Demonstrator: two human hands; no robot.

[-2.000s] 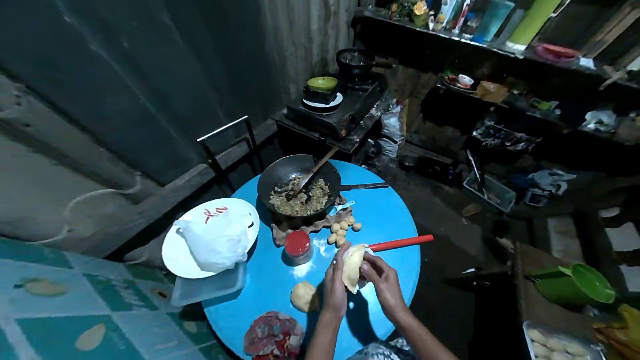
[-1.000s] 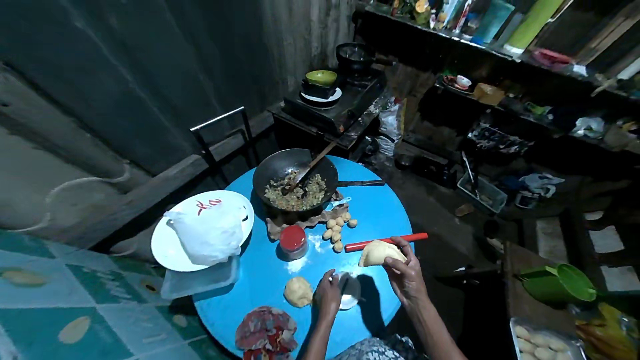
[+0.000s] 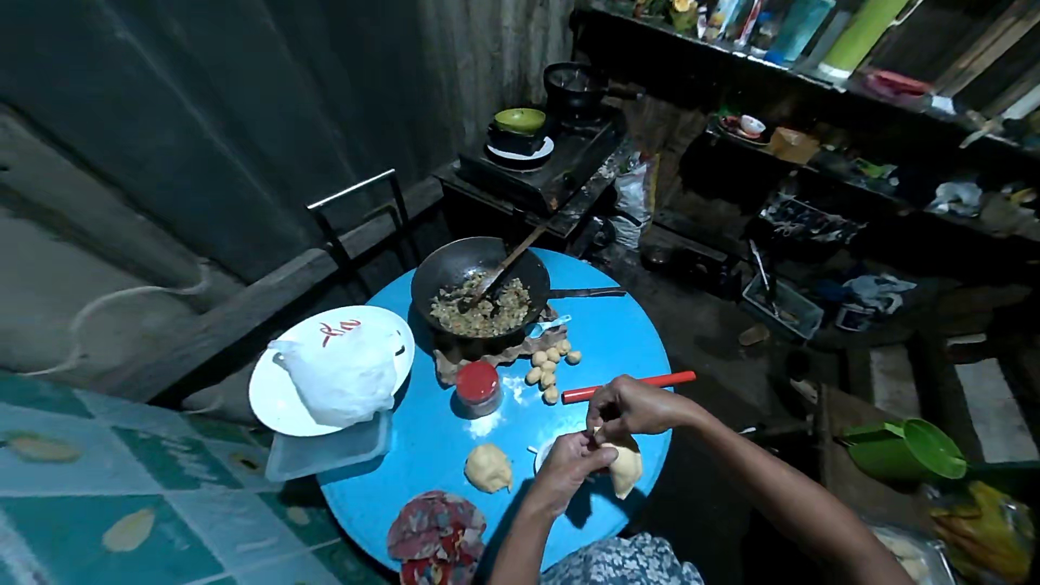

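Over the near right of a round blue table, my left hand (image 3: 573,467) holds a folded piece of pale dough (image 3: 625,469) by its upper edge. The fingers of my right hand (image 3: 638,410) pinch that same edge. Partly hidden behind my left hand lies a white dish (image 3: 552,455). A red rod (image 3: 674,379) rests just beyond my right hand. Several small dough balls (image 3: 549,375) sit by a red-lidded jar (image 3: 478,388), and a larger dough lump (image 3: 488,468) lies left of my hands. A wok (image 3: 422,284) holds a chopped filling and a wooden spatula (image 3: 516,258).
At the table's left are a white plate (image 3: 268,406) bearing a plastic bag, a clear plastic tub (image 3: 325,457) and a patterned cloth (image 3: 439,528). Behind stands a gas stove (image 3: 561,175). A green dipper (image 3: 902,451) is on a bench at the right.
One second ago my right hand alone held the dough and my left hand was at the white dish. Now both hands are together on the dough, which has come nearer to me.
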